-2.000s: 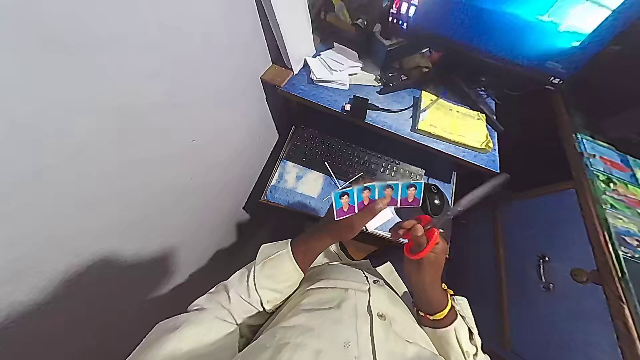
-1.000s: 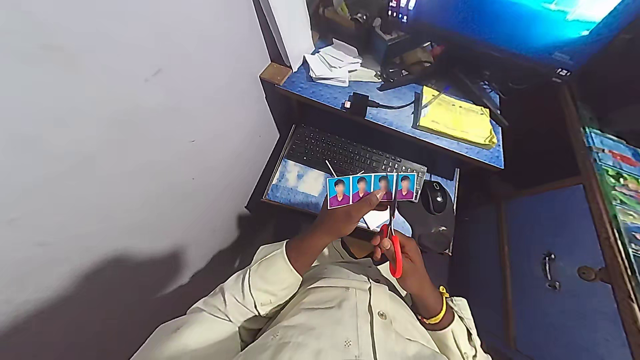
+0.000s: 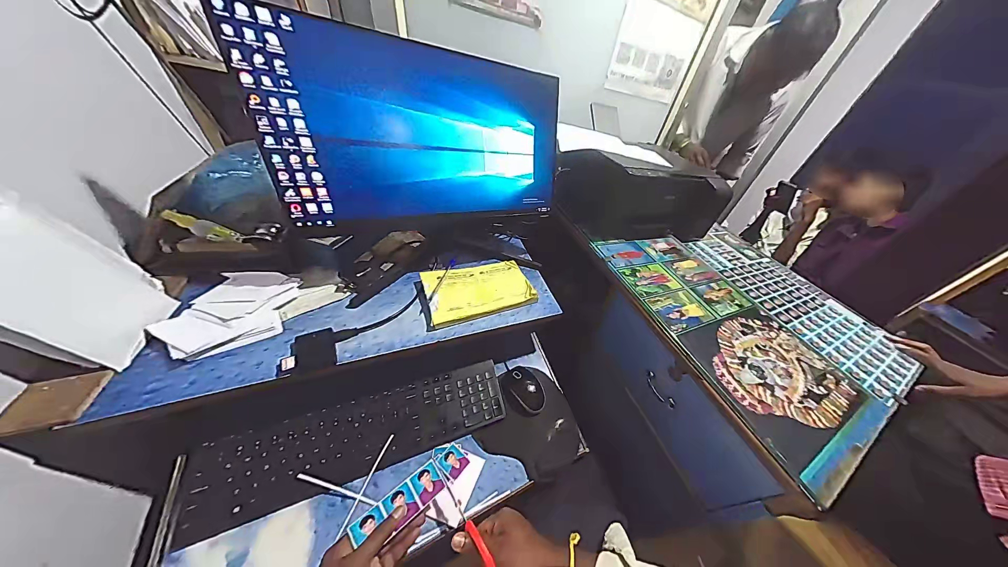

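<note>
My left hand (image 3: pixel 382 545) holds a strip of several small portrait photos (image 3: pixel 400 504) between thumb and fingers, slanting up to the right over the keyboard tray. In my right hand (image 3: pixel 504 539) is a pair of scissors with red handles (image 3: pixel 478 543); its blades reach up across the strip, between the last two photos at the right end. Thin white paper offcuts (image 3: pixel 370 472) lie on the tray beside the strip. Below the photos on the right is a white piece of paper (image 3: pixel 461 496). A yellow band circles my right wrist.
A black keyboard (image 3: pixel 339 441) and mouse (image 3: pixel 523 390) lie behind my hands. Above are a yellow pad (image 3: pixel 480 293), white papers (image 3: pixel 236 311), a card reader or adapter (image 3: pixel 313 351) and a monitor (image 3: pixel 409 118). A printer (image 3: pixel 642 189) and photo-covered counter (image 3: pixel 685 335) stand right, with people beyond.
The view has tilted up and shows the monitor and people. The scissors, off to the right of the strip two seconds ago, are now across it near its right end.
</note>
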